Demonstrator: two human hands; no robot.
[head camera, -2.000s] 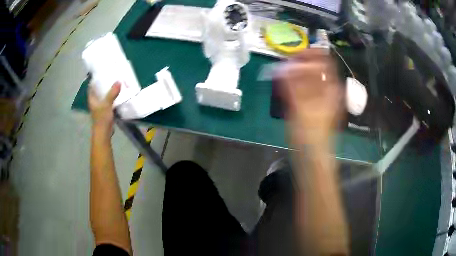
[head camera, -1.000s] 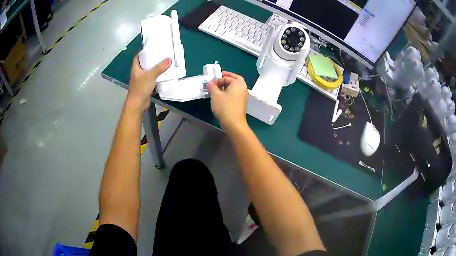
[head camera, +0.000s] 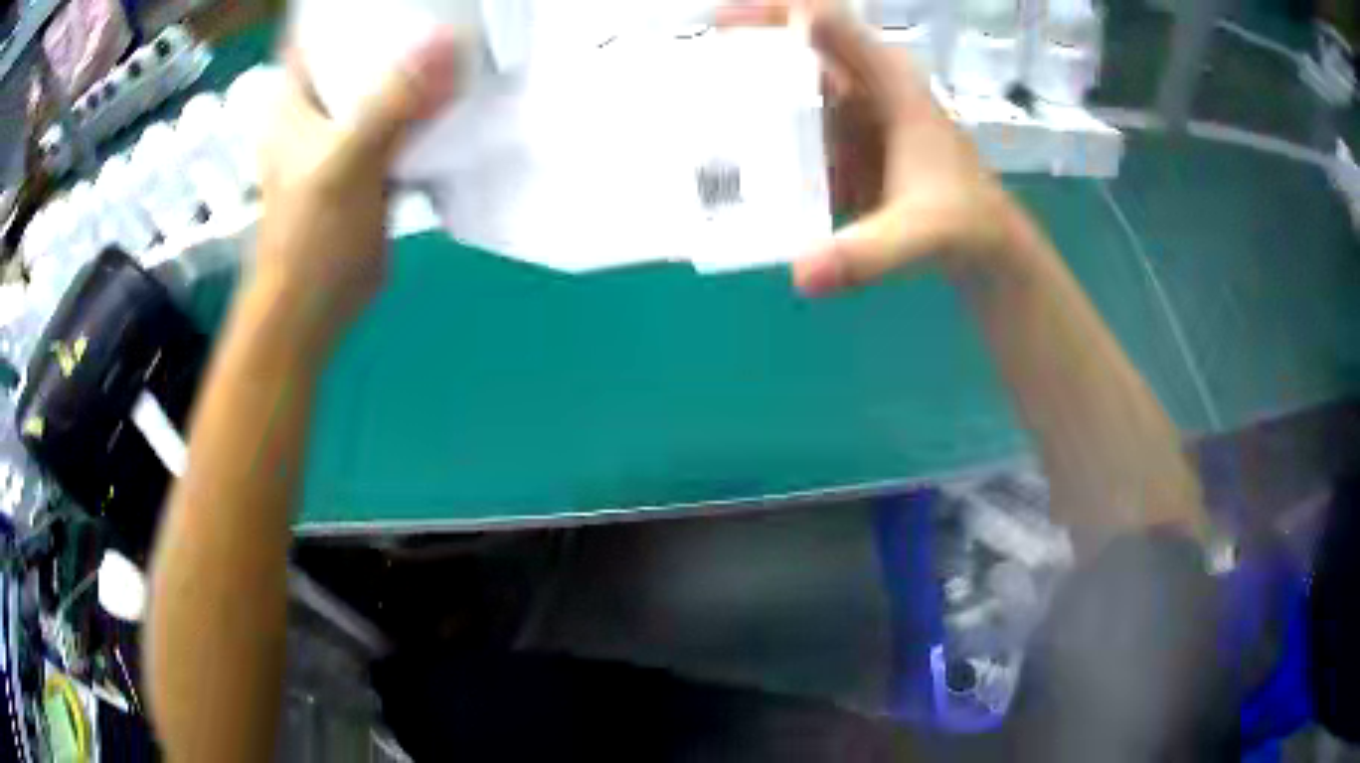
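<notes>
A white security camera (head camera: 597, 142) is held up over the green bench at the top of the view, blurred by motion. A small dark-printed label (head camera: 719, 184) shows on its flat white end. My left hand (head camera: 351, 142) grips the rounded part at the left. My right hand (head camera: 910, 164) grips the flat end at the right, thumb below and fingers above. The upper part of the camera is cut off by the picture's top edge.
Rows of white cameras (head camera: 149, 187) stand at the back left, with more units (head camera: 1029, 67) at the back right. The black label printer (head camera: 112, 380) is at the left. Below the green bench (head camera: 656, 403), a blue crate (head camera: 905, 596) holds white items. The yellow tape roll (head camera: 63, 716) is lower left.
The view has swung right, from the computer bench to the side bench. My right hand has moved onto the flat end, and the camera is now held between both hands above the bench.
</notes>
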